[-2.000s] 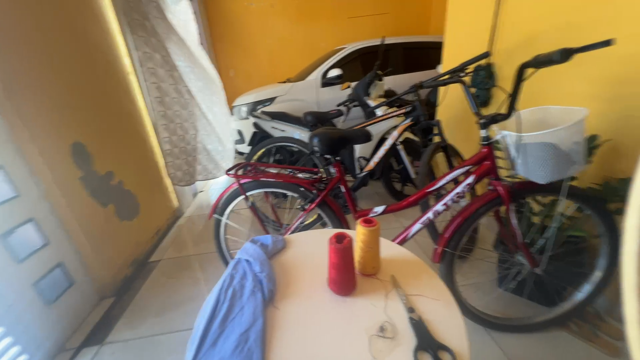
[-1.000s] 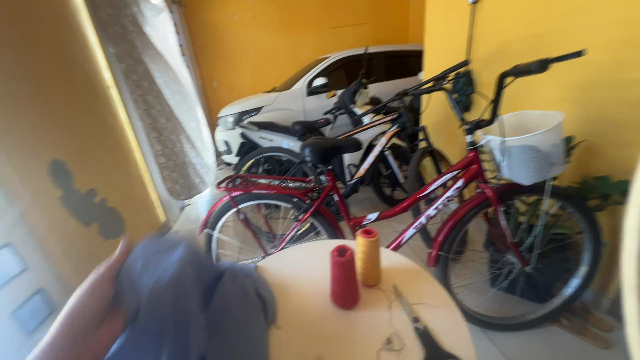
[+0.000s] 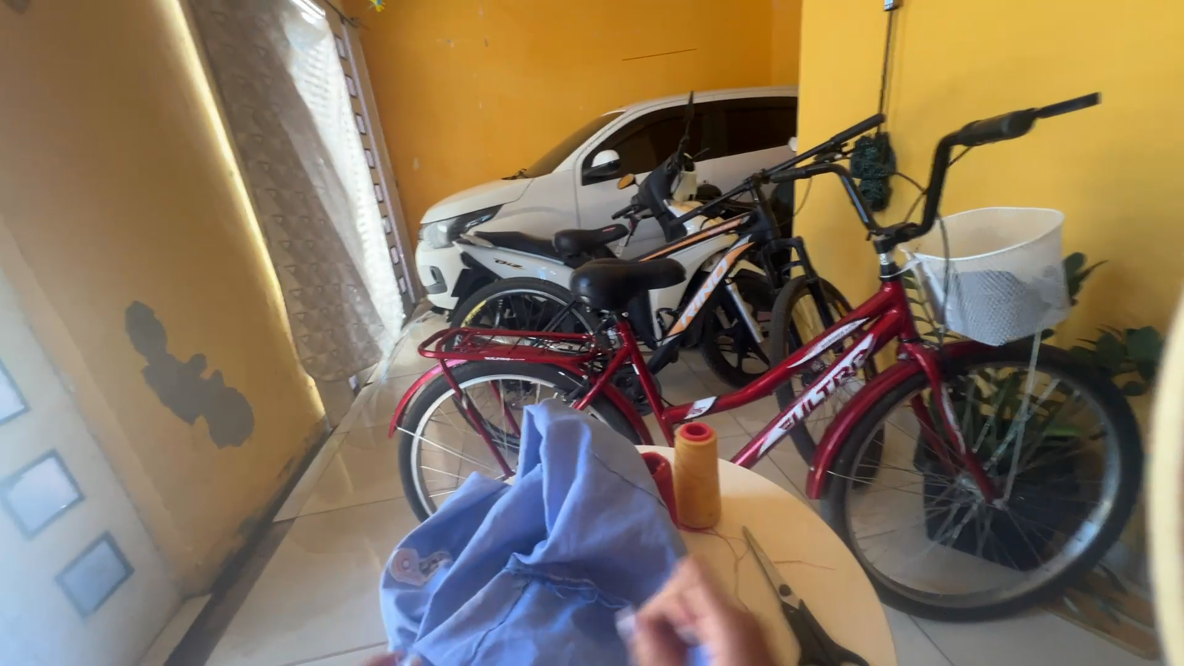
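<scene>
A blue cloth point(image 3: 555, 546) with a small round patch is bunched up over the near left part of a round pale table point(image 3: 832, 564). My right hand point(image 3: 694, 620), blurred, is at the cloth's right edge with its fingers curled on the fabric. Of my left hand point(image 3: 393, 659) only fingertips show, at the cloth's lower left edge; the rest lies out of frame. Behind the cloth stands a yellow thread cone point(image 3: 696, 476), and a red thread cone point(image 3: 659, 481) is partly covered by the fabric. Black-handled scissors point(image 3: 794, 601) lie right of my right hand, near loose thread.
A red bicycle point(image 3: 740, 398) with a white basket point(image 3: 994, 277) stands just beyond the table. Behind it are another bicycle, a motorcycle point(image 3: 518, 254) and a white car point(image 3: 564, 185). A curtain point(image 3: 296, 185) hangs along the left wall, and potted plants point(image 3: 1008, 462) stand at the right.
The blue cloth lay at the table's left edge, then was lifted by my left hand; now it is spread further right, partly hiding the red cone. My right hand has come into view.
</scene>
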